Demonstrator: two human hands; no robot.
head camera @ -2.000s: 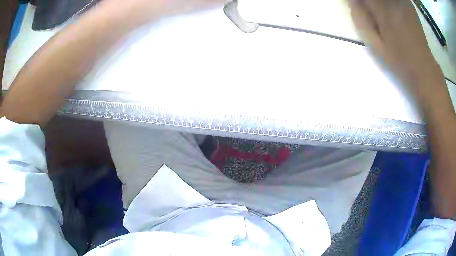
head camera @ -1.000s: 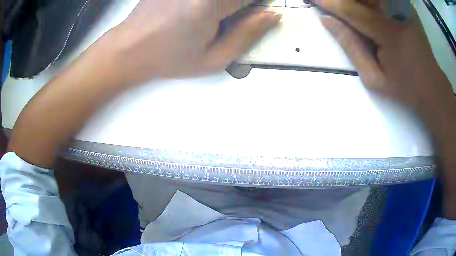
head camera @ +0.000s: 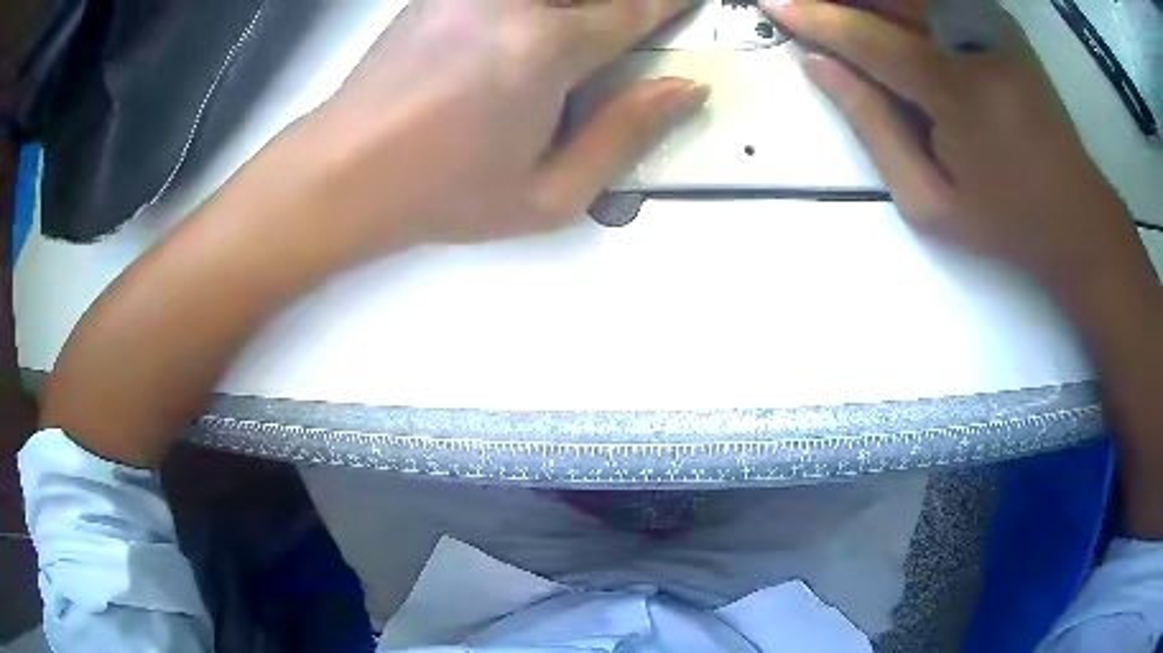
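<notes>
My left hand (head camera: 536,121) lies at the top centre, left of the needle plate (head camera: 765,28), with thumb and fingers apart. My right hand (head camera: 937,109) is at the top right of the plate, its fingertips close to the small metal parts at the top edge. Both hands' upper fingers reach the picture's top edge, and I cannot tell whether they hold anything there. A dark grey garment (head camera: 128,115) with a thin white stitched or toothed line lies at the upper left, beyond my left forearm.
The white machine bed (head camera: 638,306) has a dark seam and a round notch. A silver measuring tape (head camera: 638,462) runs along the table's front edge. A thin black tool (head camera: 1107,64) lies at the upper right. A blue bin or chair (head camera: 1039,549) is below right.
The view has tilted up, showing more of the machine bed and garment. Both hands have come in to the needle plate area, where the metal parts now show between them.
</notes>
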